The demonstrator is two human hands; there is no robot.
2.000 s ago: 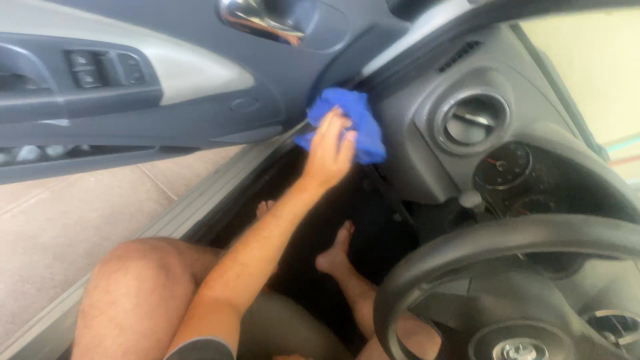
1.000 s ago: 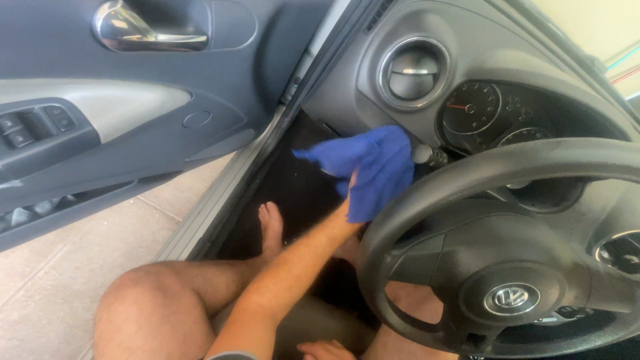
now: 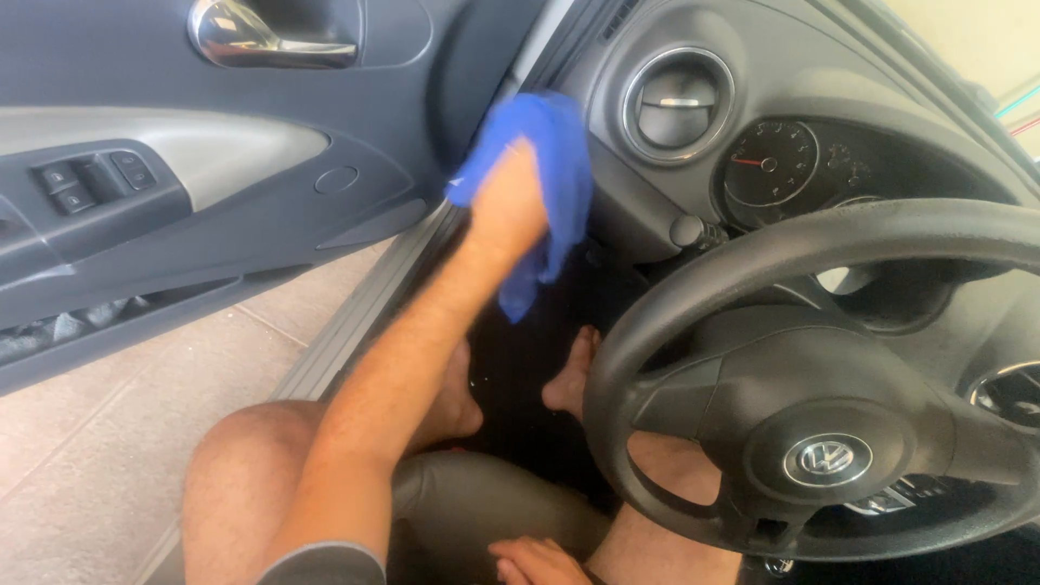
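My left hand (image 3: 513, 195) is on a blue cloth (image 3: 565, 162) at the left end of the dashboard (image 3: 617, 183), beside the open car door. The cloth drapes over and around the fingers, which are blurred and partly hidden, and one corner hangs down over the dark footwell. Low in the view, my right hand (image 3: 536, 562) rests near my thigh at the seat (image 3: 479, 496), cut off by the bottom edge; nothing shows in it. To the right of the cloth is a round air vent (image 3: 676, 106).
The steering wheel (image 3: 821, 231) fills the right side, with the instrument cluster (image 3: 772, 166) behind it. At the left stands the open door panel (image 3: 268, 236) with a chrome handle (image 3: 244, 41) and window switches (image 3: 73, 185). The door sill (image 3: 349, 317) runs past my legs and bare feet.
My left hand and the blue cloth have moved from beside the knob near the steering wheel to the dashboard's end by the door. My bare feet have shifted in the footwell.
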